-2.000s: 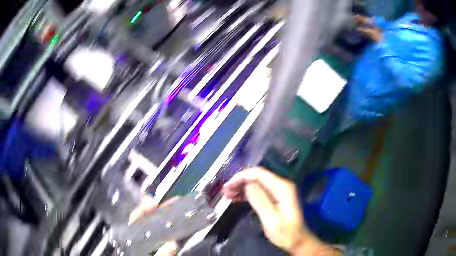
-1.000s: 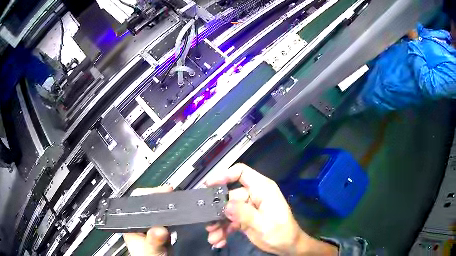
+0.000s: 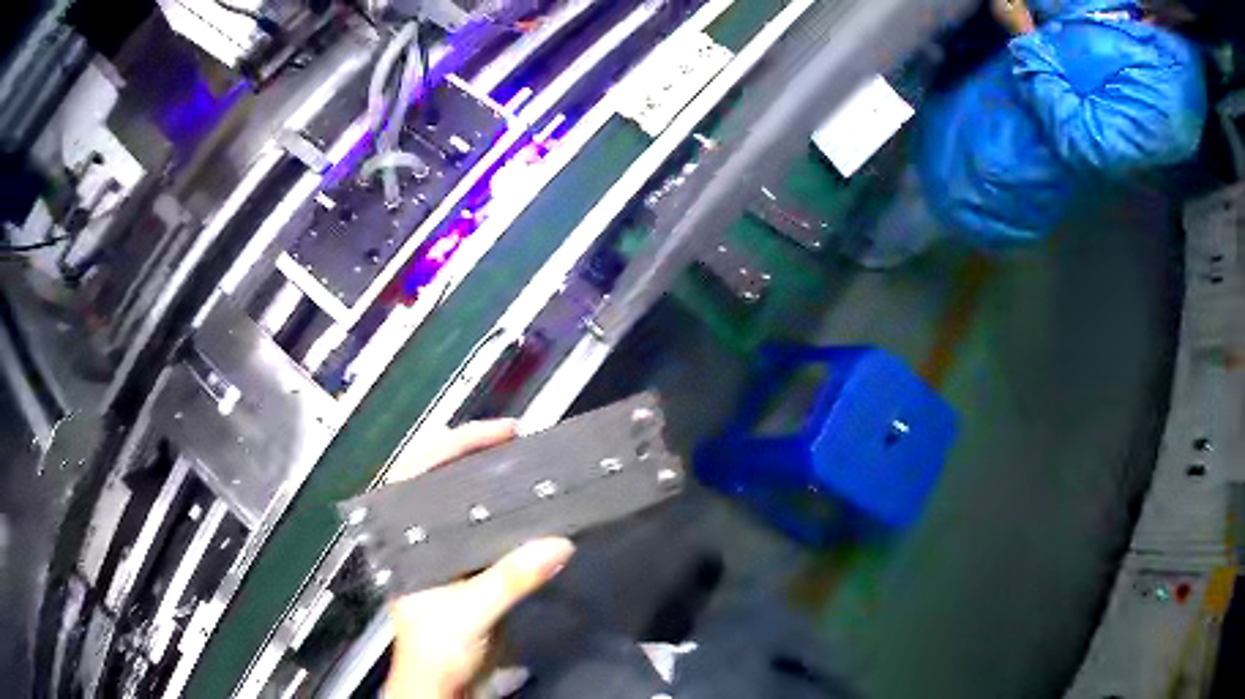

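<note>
A dark grey rectangular fixture plate (image 3: 512, 489) with a row of small bright screws is held up at the bottom middle, tilted, its right end higher. My left hand (image 3: 464, 615) grips it from below, the thumb on its lower edge and fingers behind the upper edge. The plate hides part of that hand. My right hand is not in view. The plate is above the near edge of the conveyor, whose green belt (image 3: 451, 328) runs diagonally between silver rails.
A square silver mounting plate (image 3: 246, 410) lies on the rails at left. A blue plastic stool (image 3: 888, 437) stands on the floor at right. A person in blue (image 3: 1106, 96) is at upper right, near a white sheet (image 3: 863, 126) and dark plates (image 3: 737, 266) on the green ledge.
My right hand has let go of the plate and left the picture. The plate has moved right and up and is more tilted. The view has shifted, with stool and ledge now further left.
</note>
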